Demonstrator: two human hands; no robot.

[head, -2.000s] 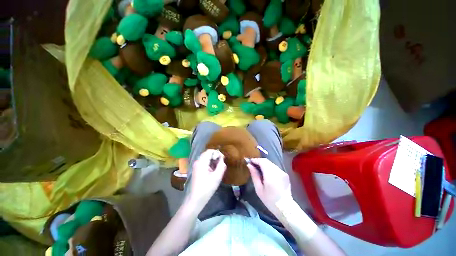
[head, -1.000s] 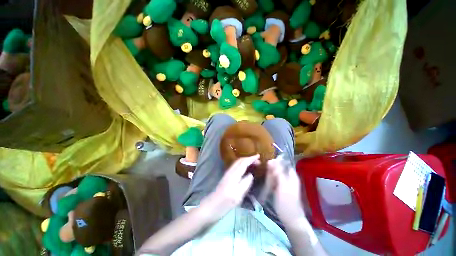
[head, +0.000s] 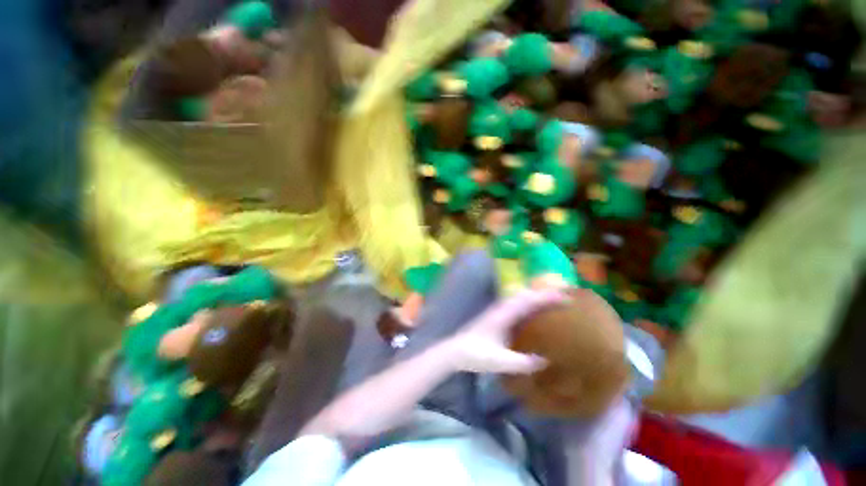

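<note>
The view is strongly blurred. A plush toy shows its round brown base [head: 570,356] over the right side of my grey-trousered lap. My left hand [head: 503,332] is at the base's left side, with thumb and fingers apart and lying against its edge and face. My right hand [head: 608,427] is at the base's lower edge; its fingers are hidden or blurred, so its grip and any small tool in it cannot be made out.
A large yellow sack [head: 380,180] full of green and brown plush toys stands in front. A cardboard box [head: 223,157] with toys is at upper left, a dark-lined container with toys [head: 237,351] at lower left. A red stool [head: 703,451] is at lower right.
The view has swung, moving the sack and stool rightward. The brown base now sits further right and looks larger. My left hand has gone from fingertips near its lower edge to its left side.
</note>
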